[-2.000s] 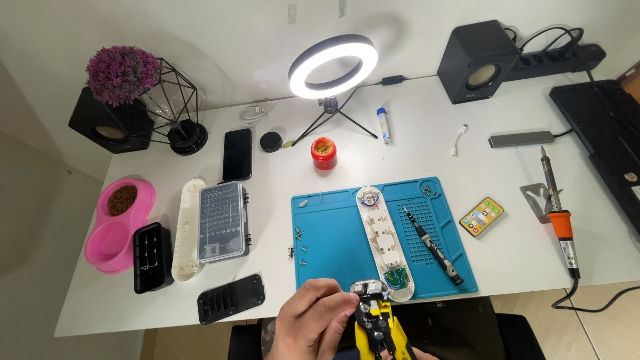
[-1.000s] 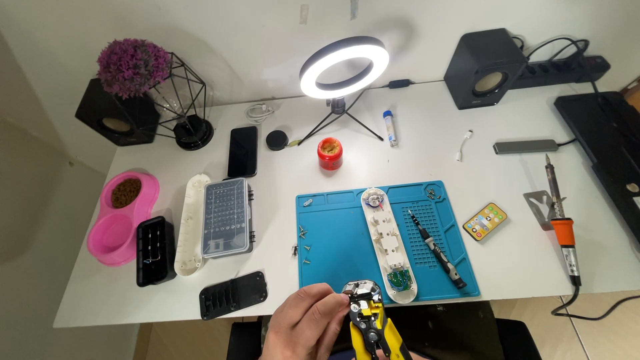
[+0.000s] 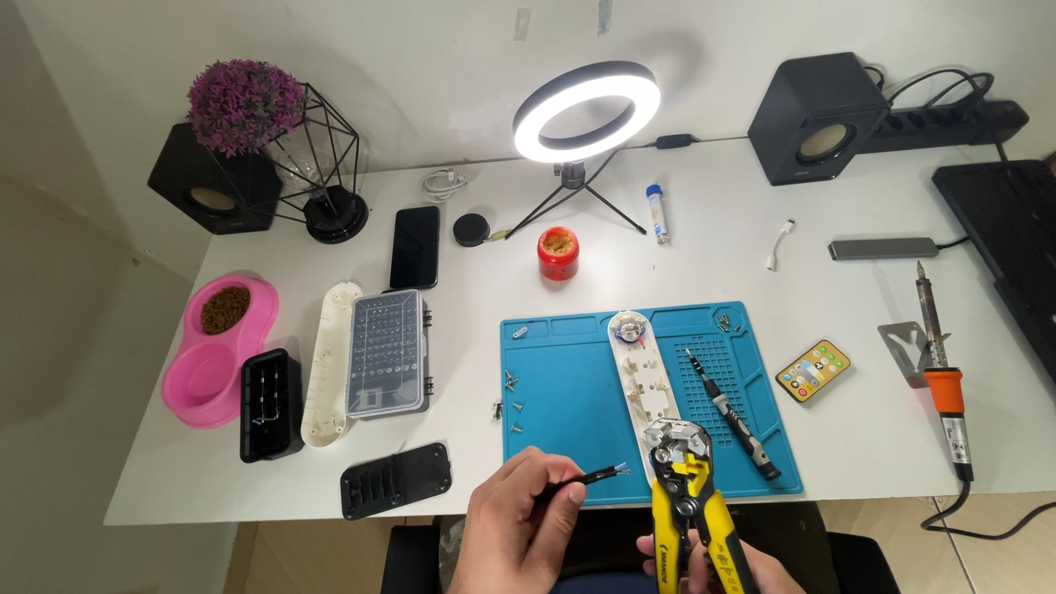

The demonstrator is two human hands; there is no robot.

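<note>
My left hand [image 3: 528, 520] pinches a black cable [image 3: 590, 476] whose end shows thin stripped inner wires. To its right, my right hand [image 3: 742, 569] holds a yellow-and-black wire stripper [image 3: 687, 503], its metal jaws pointing away from me and apart from the cable. The stripper hides the near end of a long white plastic housing [image 3: 648, 375], which lies on a blue silicone work mat [image 3: 561, 396]. A precision screwdriver [image 3: 738, 425] rests on the mat at the right. Small screws [image 3: 517, 406] lie along the mat's left side.
A soldering iron [image 3: 945, 388] lies right, beyond a small remote [image 3: 813, 371]. Behind the mat stand an open red jar [image 3: 558, 254] and a ring light [image 3: 586, 111]. Left are a clear-lidded case [image 3: 388, 351], a black box [image 3: 271, 404], a black cover [image 3: 396, 480] and a pink bowl [image 3: 219, 351].
The cable end, earlier at the stripper's jaws, is now apart from them with its inner wires showing. The stripper has moved to the right, away from my left hand.
</note>
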